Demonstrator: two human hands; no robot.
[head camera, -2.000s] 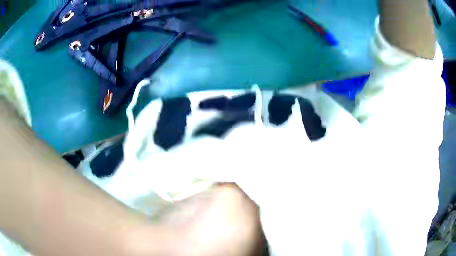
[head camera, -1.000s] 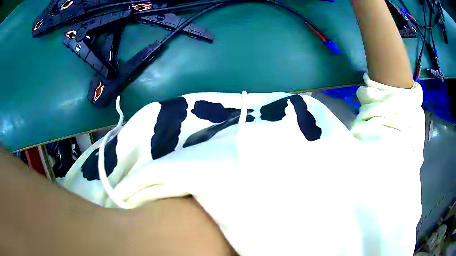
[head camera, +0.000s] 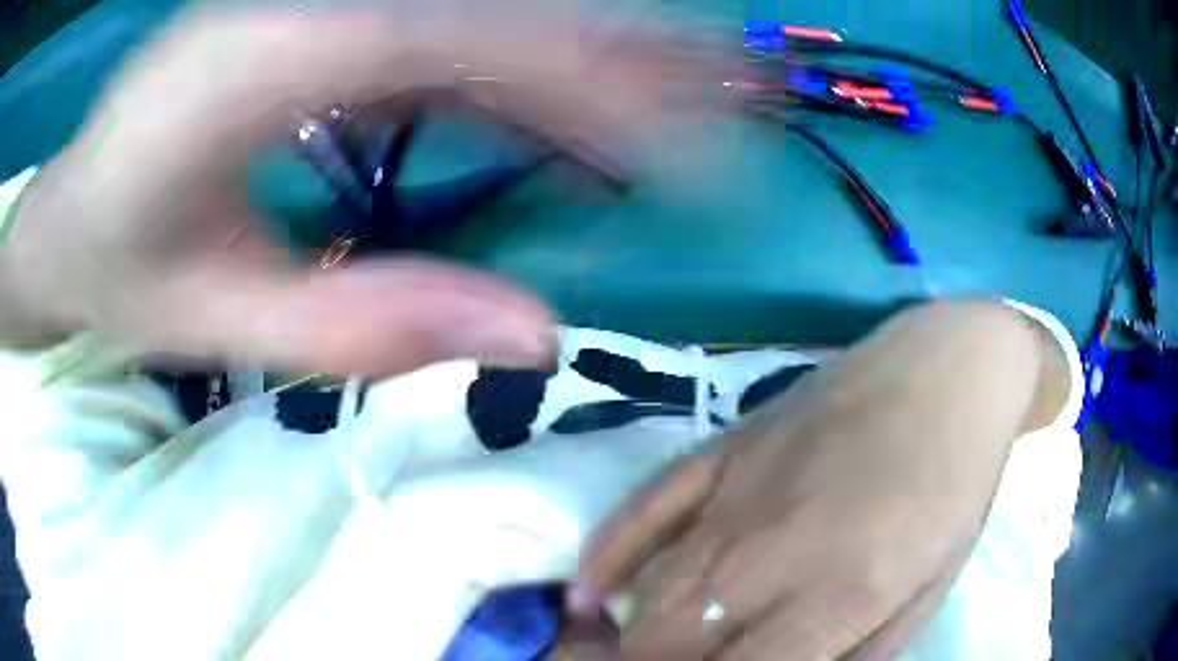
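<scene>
My left hand (head camera: 181, 194) is large and blurred at the upper left, thumb and fingers spread apart with nothing seen in it. It partly hides black battery clamps (head camera: 446, 204) on the green surface behind it. My right hand (head camera: 827, 478) is low at centre right, over the white garment. A dark blue object (head camera: 510, 625) is pinched at its fingertips near the bottom edge; it is blurred and cut off, so I cannot tell what it is. Several lead ends with red sections and blue plugs (head camera: 891, 97) lie at the top right of centre.
The green surface (head camera: 723, 278) ends just beyond the black-patterned white garment (head camera: 401, 517). More black leads with clamps (head camera: 1085, 194) lie at the far right. A blue object (head camera: 1143, 400) is below them at the right edge.
My left hand has risen from the lower left to over the clamps. My right hand has come down and inward from the top right. More blue-and-red lead ends show at the top.
</scene>
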